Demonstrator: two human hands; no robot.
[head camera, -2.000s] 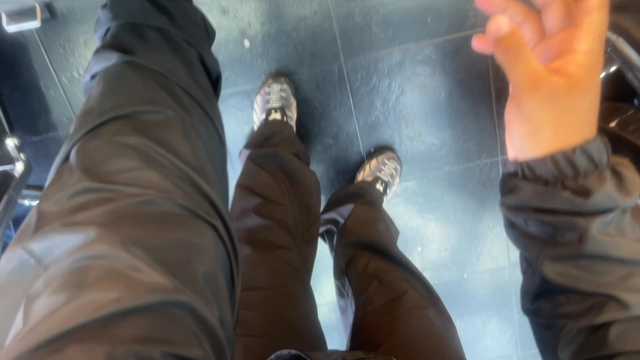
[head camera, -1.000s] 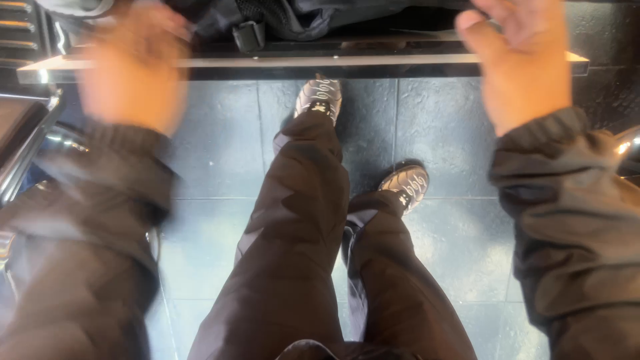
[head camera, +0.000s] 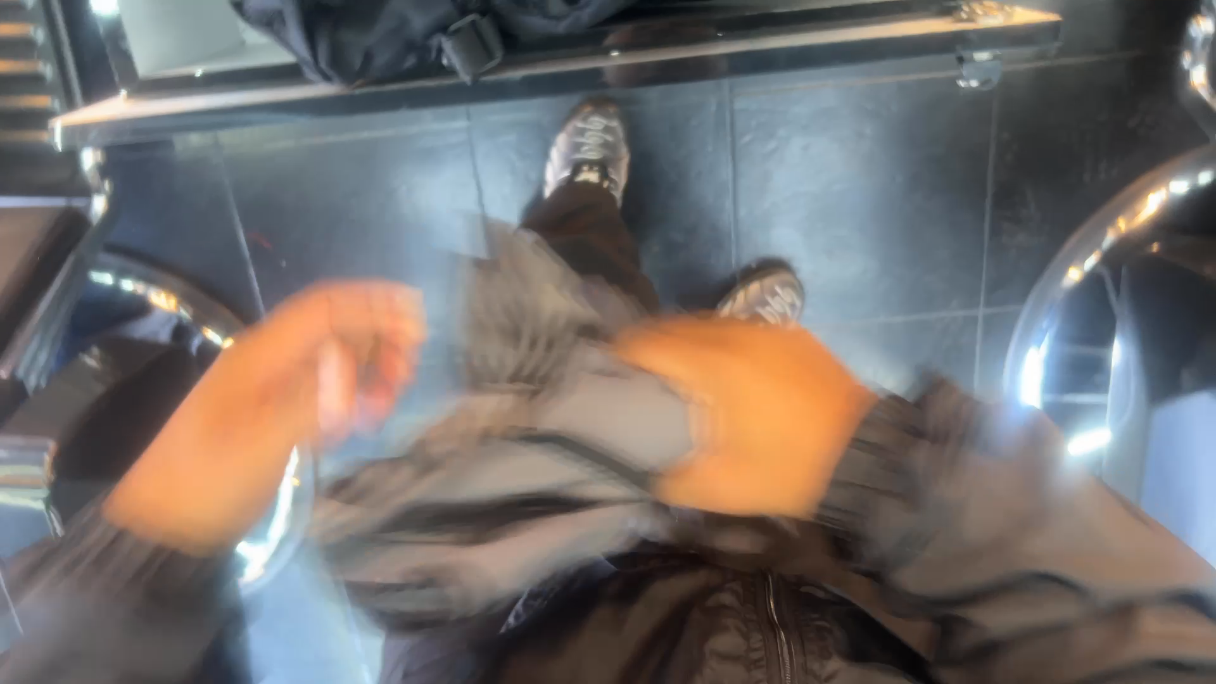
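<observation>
My left hand (head camera: 275, 408) is at the left above the floor, its fingers loosely curled and apart from the thumb, with nothing visible in it. Near the middle, my right hand (head camera: 750, 408) lies against a blurred grey-brown piece of fabric (head camera: 494, 446) with a gathered end. Its fingers are hidden, so its grip cannot be told. Below it is a dark garment with a zipper (head camera: 779, 617). Beyond the hands, one light patterned shoe (head camera: 589, 152) points forward; the other shoe (head camera: 765, 290) is partly behind my right hand.
A bench or table edge (head camera: 807, 43) crosses the top, with a black bag or cloth with a buckle (head camera: 470, 47) above it. Curved chrome tubes stand at the left (head camera: 161, 294) and right (head camera: 1035, 332). Dark floor tiles (head camera: 836, 190) lie between.
Both hands have come down from the upper part of the view. My right hand has moved inward, onto the grey-brown fabric. The bench edge now appears tilted.
</observation>
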